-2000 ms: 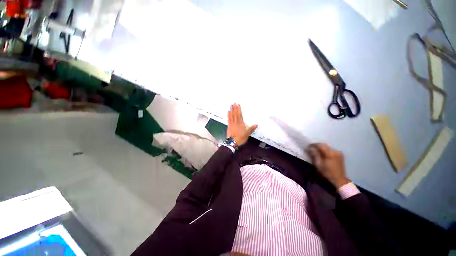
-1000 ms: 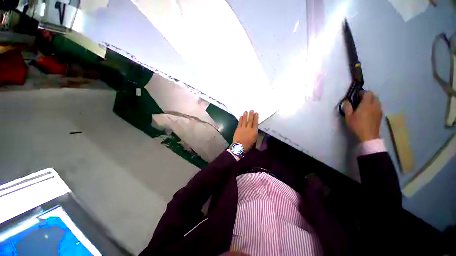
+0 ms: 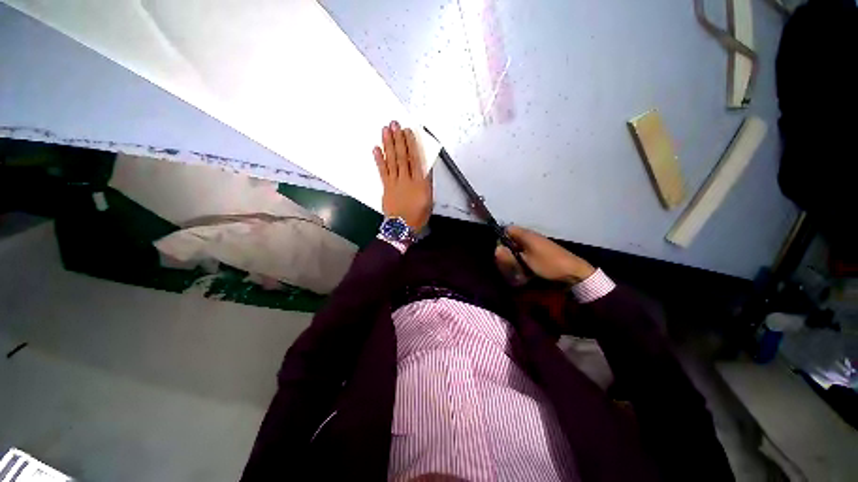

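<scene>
A large white sheet (image 3: 273,89), cloth or paper, lies on the pale blue-grey table and narrows towards me. My left hand (image 3: 406,184) lies flat on its near end, fingers pointing away from me. My right hand (image 3: 538,256) grips the handles of the black shears (image 3: 468,191) at the table's near edge. The blades point up and left, and their tip is at the sheet's right edge, just right of my left fingers. Whether the blades are parted cannot be told.
A clear pinkish ruler (image 3: 496,71) lies beyond the shears. A tan wooden block (image 3: 659,158) and a cream strip (image 3: 720,181) lie to the right. A grey-brown band (image 3: 722,36) is at the upper right, black cloth (image 3: 818,104) at the far right. Pale fabric (image 3: 254,247) lies below the table edge.
My right hand has picked up the shears from the table and brought them left and nearer, to the sheet's edge. My left hand stays flat on the sheet. The camera view has shifted.
</scene>
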